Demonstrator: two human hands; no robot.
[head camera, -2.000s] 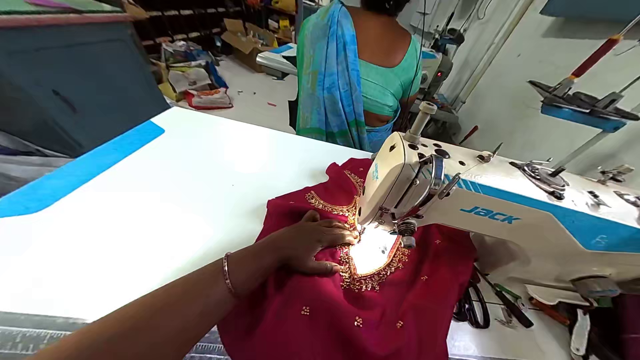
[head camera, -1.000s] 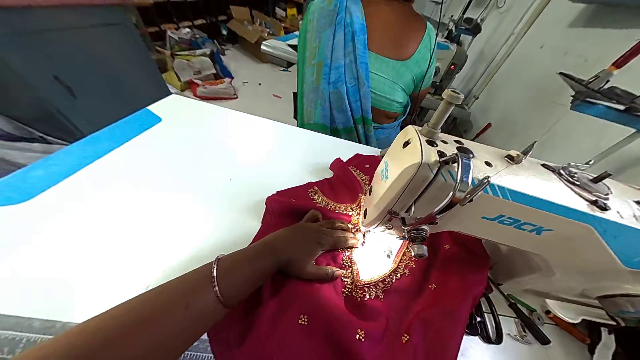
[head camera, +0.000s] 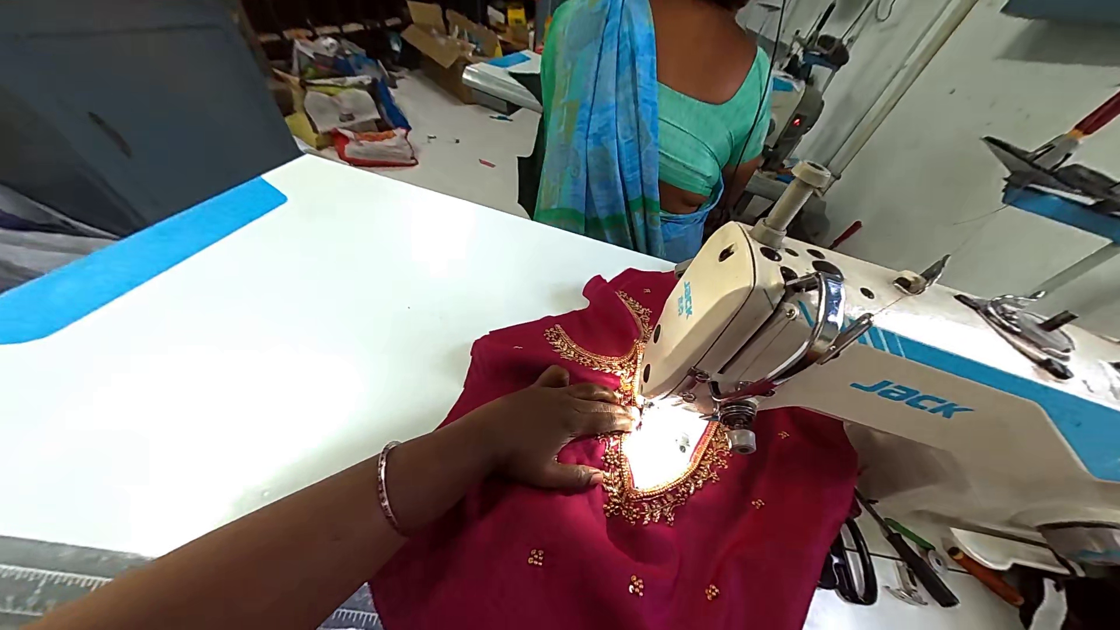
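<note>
A maroon fabric garment piece (head camera: 682, 560) with gold embroidery (head camera: 665, 506) around a neck opening lies under the head of a white Jack sewing machine (head camera: 700, 306). The machine's lamp lights the white bed (head camera: 669, 446) through the opening. My left hand (head camera: 560, 429) presses flat on the fabric, its fingertips at the embroidered edge just left of the needle area. The fingers are slightly spread, and a bangle (head camera: 385, 486) circles the wrist. The needle and presser foot are mostly hidden by the machine head and glare. My right hand is not in view.
The white table (head camera: 289, 385) has a blue strip (head camera: 149, 258) along its far left edge and a ruler (head camera: 44, 584) at the near edge. Black-handled scissors (head camera: 853, 564) and a screwdriver (head camera: 919, 560) lie right of the fabric. Beyond the table is another person (head camera: 656, 131), seen from behind.
</note>
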